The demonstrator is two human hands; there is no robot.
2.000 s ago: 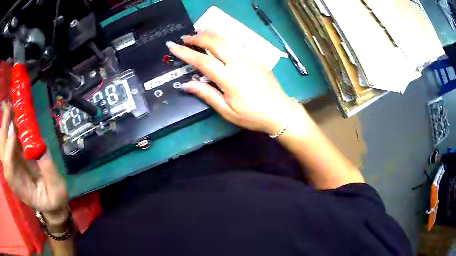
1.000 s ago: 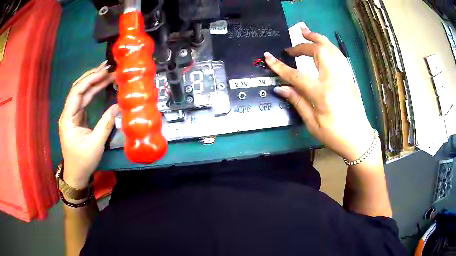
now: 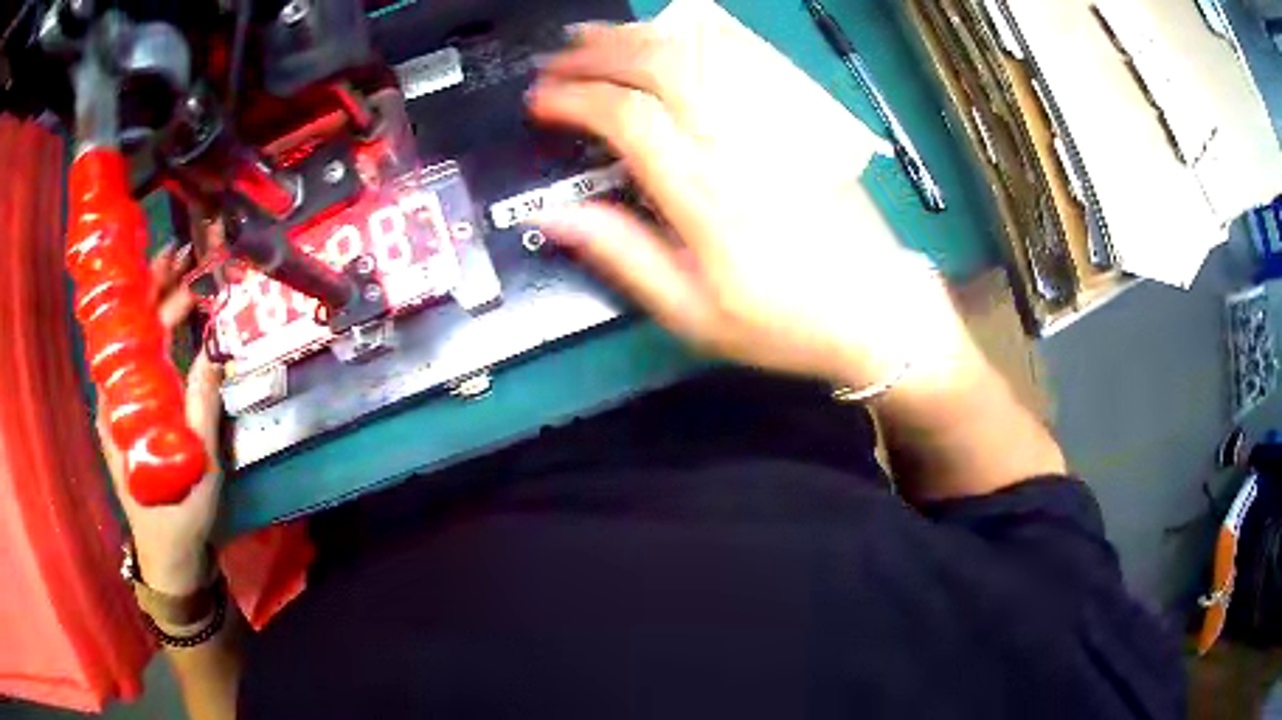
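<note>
The black test fixture (image 3: 548, 303) lies on the green mat. The LED display module (image 3: 401, 239) sits under its clear pressure plate and the black spindles, with its digits glowing red. The toggle clamp handle (image 3: 130, 338), red and ribbed, hangs down at the left. My left hand (image 3: 176, 478) is behind and below the handle at the fixture's left edge, partly hidden by the handle; its grip cannot be told. My right hand (image 3: 717, 211) is over the fixture's right part, fingers apart and slightly blurred, covering part of the white label strip (image 3: 548, 201).
The red bin (image 3: 49, 464) is at the left edge. White paper (image 3: 787, 85) lies partly beneath my right hand, with a pen (image 3: 883, 113) beside it. The cardboard stack (image 3: 1040, 155) is at the upper right. An orange-handled object (image 3: 1226, 563) is at the lower right.
The display digits have turned from pale to glowing red. The view has swung, shifting the fixture left in the picture since one second ago. My left hand now shows behind the handle.
</note>
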